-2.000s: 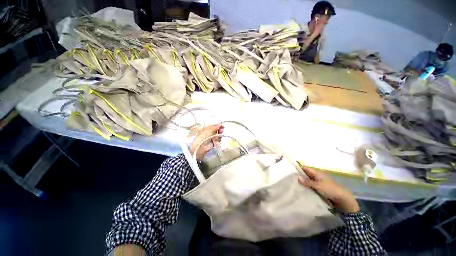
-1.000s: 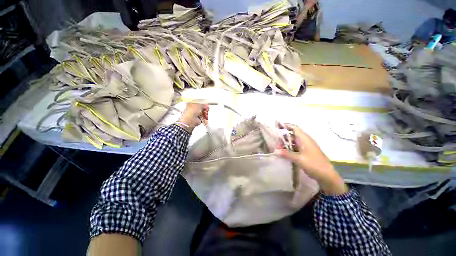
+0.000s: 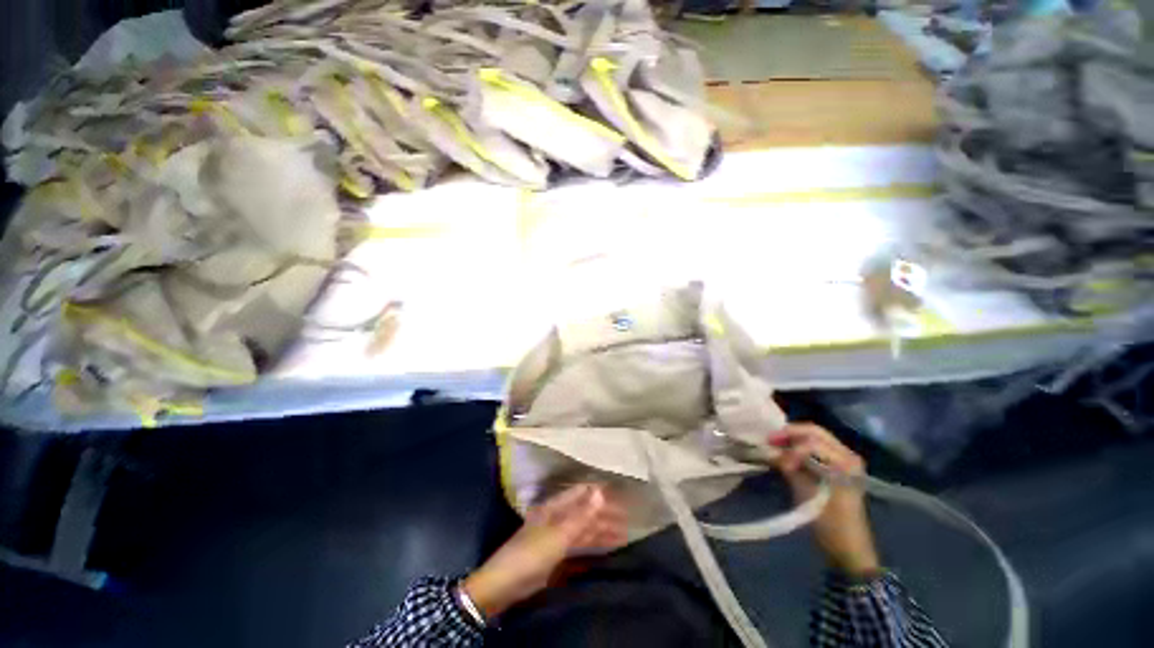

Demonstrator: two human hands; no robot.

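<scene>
A beige handbag (image 3: pixel 608 382) lies against the table's near edge, its opening towards me, with yellow along its left edge and a small blue-silver badge (image 3: pixel 621 323) near its top. My left hand (image 3: pixel 570 525) is blurred, against the bag's lower near side; its grip is unclear. My right hand (image 3: pixel 820 471) is closed on the strap (image 3: pixel 1000 544) at the bag's right corner. The strap trails off to the right and down. A narrow handle (image 3: pixel 690 525) hangs down across the bag's front. A glue bottle (image 3: pixel 901 281) lies on the table, apart from both hands.
Heaps of beige bags with yellow edges (image 3: pixel 272 209) cover the table's left and far left. A darker heap (image 3: pixel 1057 177) is at the right. Brown cardboard (image 3: pixel 823 114) lies at the far side. The white table (image 3: pixel 456 279) has yellow tape lines. The floor is dark.
The bag has been turned, with straps now on my side. Both hands moved lower and nearer to me. My left hand has left the bag's top. The view has tilted down.
</scene>
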